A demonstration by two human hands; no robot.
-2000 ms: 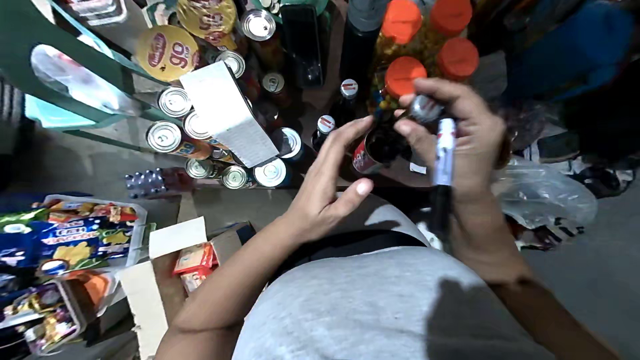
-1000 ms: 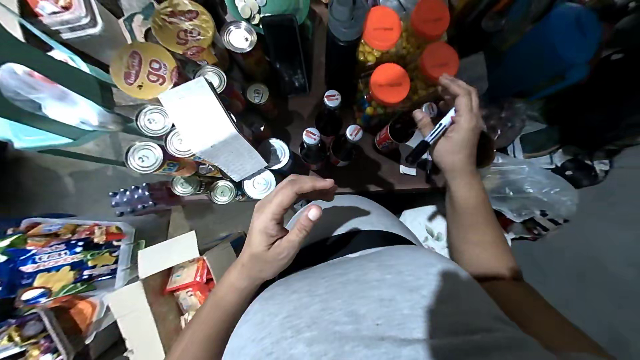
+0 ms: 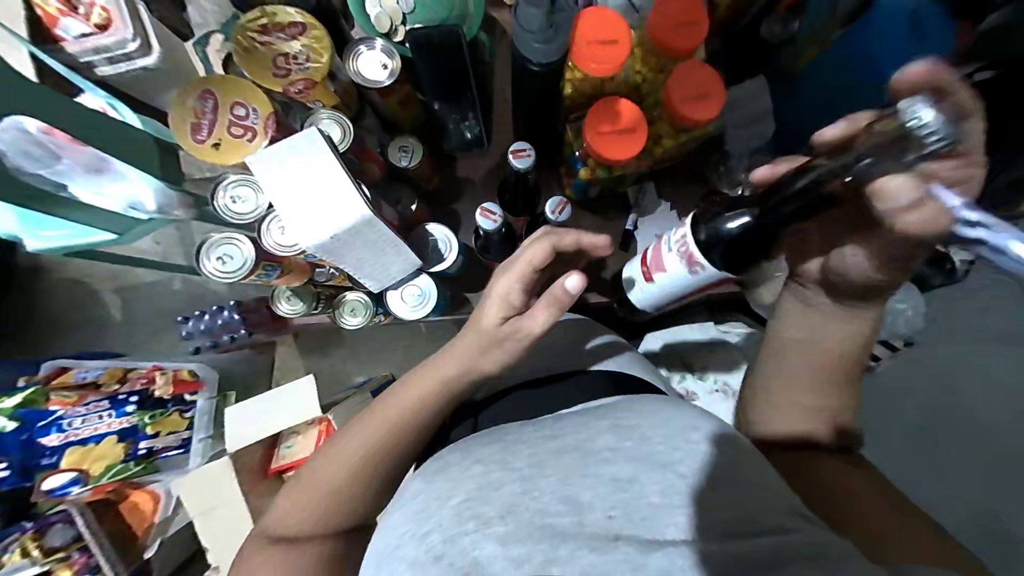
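My right hand grips a dark glass bottle by its neck, tilted, with its capped end up at the right. The bottle's white and red label faces up. A marker, blurred, is also held in that hand and points right. My left hand holds nothing, its fingers apart and curved, left of the bottle's base. Just beyond it, three capped dark bottles stand together, one with a red and white cap. A small dark marker cap or stick lies beside torn white paper.
Jars with orange lids stand beyond the bottles. Cans, yellow-lidded cups, a white carton and a black phone crowd the left. An open cardboard box and a plastic tub of snack packs sit lower left.
My right hand has lifted a labelled bottle toward the right, with the marker kept in the same hand. My left hand has moved forward toward the standing bottles since a second ago.
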